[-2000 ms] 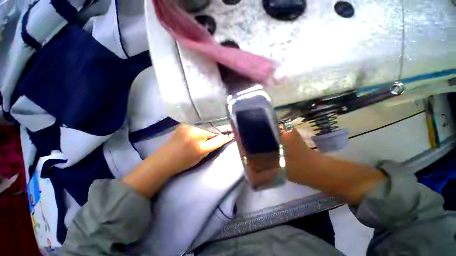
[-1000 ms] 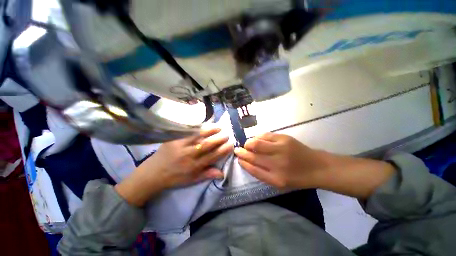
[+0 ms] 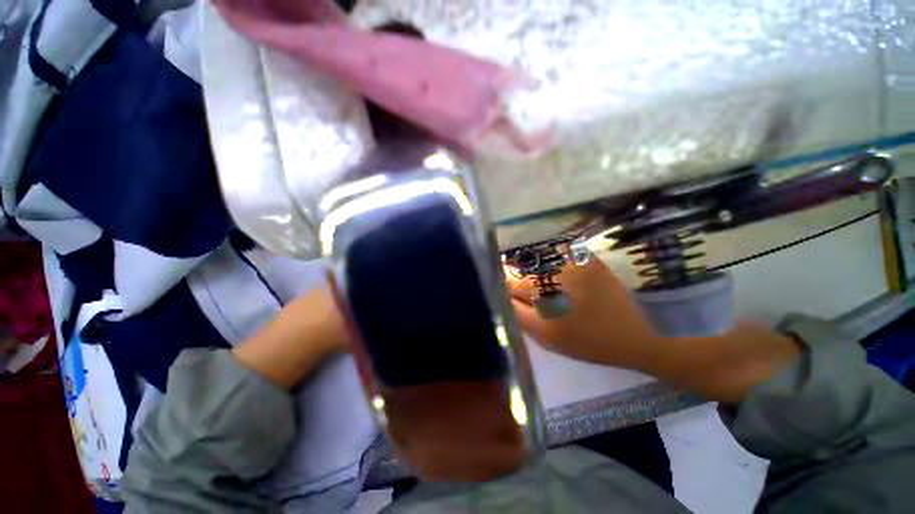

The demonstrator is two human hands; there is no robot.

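The white sewing machine head [image 3: 622, 90] fills the top of the view. Its chrome guard [image 3: 431, 321] stands in front of the needle area and hides it. My left hand [image 3: 306, 336] reaches behind the guard; only its wrist side shows, its fingers are hidden. My right hand [image 3: 577, 311] is under the head by the tension springs, its fingertips hidden behind the guard and metal parts. Pale grey cloth [image 3: 336, 432] lies under and in front of my left forearm. What either hand holds cannot be seen.
A heap of navy and white garment pieces [image 3: 130, 151] lies left of the machine. A pink cloth strip [image 3: 401, 80] hangs on the head. A yellow-orange tool [image 3: 889, 241] is at the right. A ribbed table edge [image 3: 622, 410] runs in front. Red cloth [image 3: 30, 402] is far left.
The view has shifted, so the machine head and chrome guard now cover the needle and navy strip. Both hands have moved forward under the head, their fingers now hidden.
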